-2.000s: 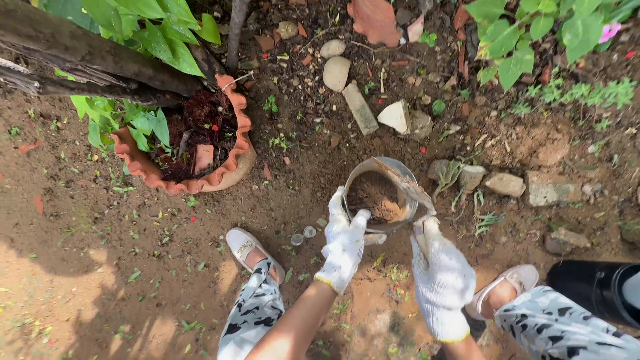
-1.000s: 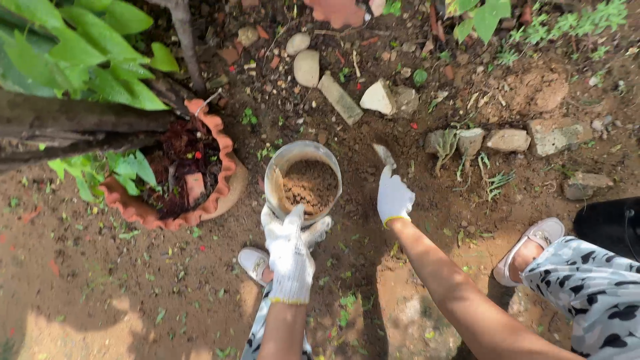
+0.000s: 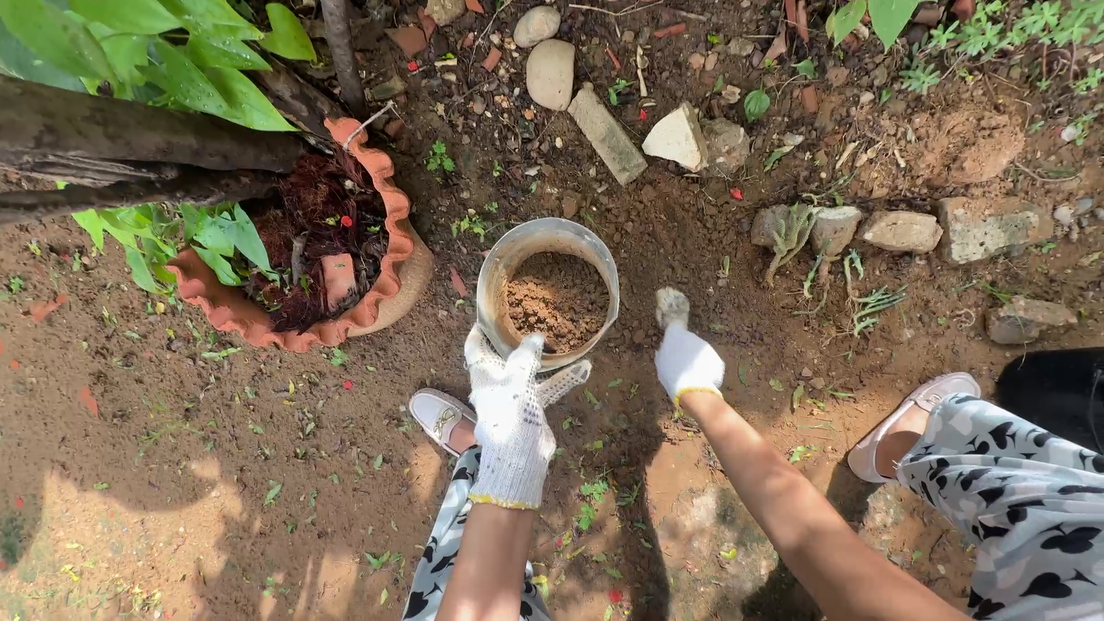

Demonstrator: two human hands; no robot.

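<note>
My left hand (image 3: 517, 414), in a white knitted glove with a yellow hem, holds a round metal container (image 3: 496, 297) by its near side, thumb at the rim. Loose brown soil (image 3: 556, 302) lies inside it. To the right, my right hand (image 3: 688, 358), gloved the same way, is low over the bare ground. A small grey, soil-covered piece (image 3: 672, 306) shows at its far end; whether this is a tool's tip or gloved fingers cannot be told. The rest of its grip is hidden.
A scalloped terracotta pot (image 3: 397, 207) with dark fibrous matter stands left, beside a thick trunk (image 3: 147, 138). Beyond the container lie a flat stone piece (image 3: 607, 134) and a pale rock (image 3: 677, 138). A row of stones (image 3: 901, 231) runs right. A black container (image 3: 1056, 392) is at the right edge.
Two seconds ago both hands were at the container; my right hand has since moved away to the right, down by the soil. A flat blade showed at its fingers one second ago.
</note>
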